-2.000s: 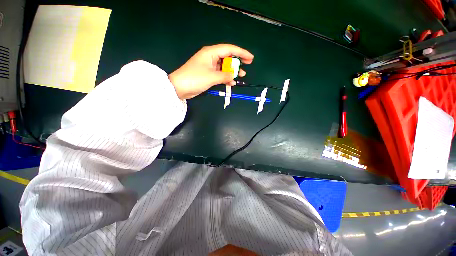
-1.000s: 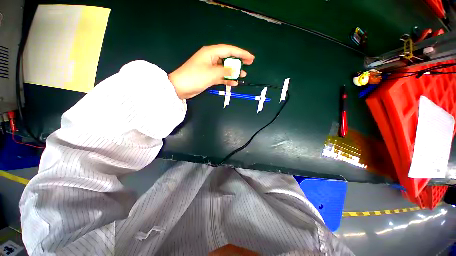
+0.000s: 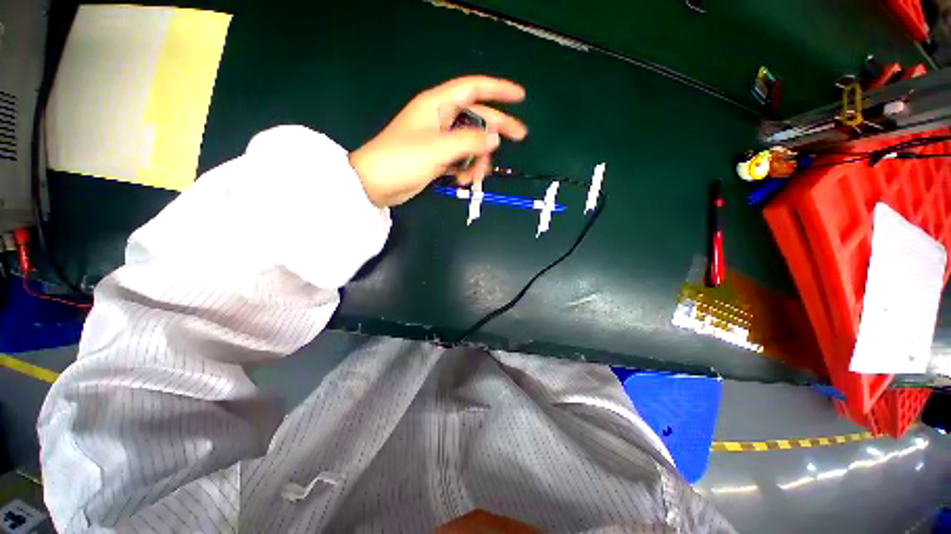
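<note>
My left hand point(image 3: 433, 141) is above the bench mat with its palm side towards me. A small dark watch unit point(image 3: 469, 122) is in its fingers, partly hidden and blurred; no lit screen shows. Just below lie a black cable point(image 3: 542, 273) and a slim blue stick point(image 3: 511, 200), held flat by short white tape strips point(image 3: 594, 188). The cable tip is by my fingertips; I cannot tell if it touches the unit. My right hand is not in view; a skin-coloured patch at the bottom edge is unclear.
A white and yellow sheet point(image 3: 136, 96) lies left, beside a grey box point(image 3: 21, 125). A red-and-black pen point(image 3: 716, 242), amber film point(image 3: 751, 313), a small yellow-white item point(image 3: 763, 165) and a red bin point(image 3: 824, 224) are right. A small dark item point(image 3: 766, 86) is beyond.
The unit's screen showed yellow and white, then white, and now looks dark. My left fingers have shifted and spread somewhat. The small dark item at the far right has moved right.
</note>
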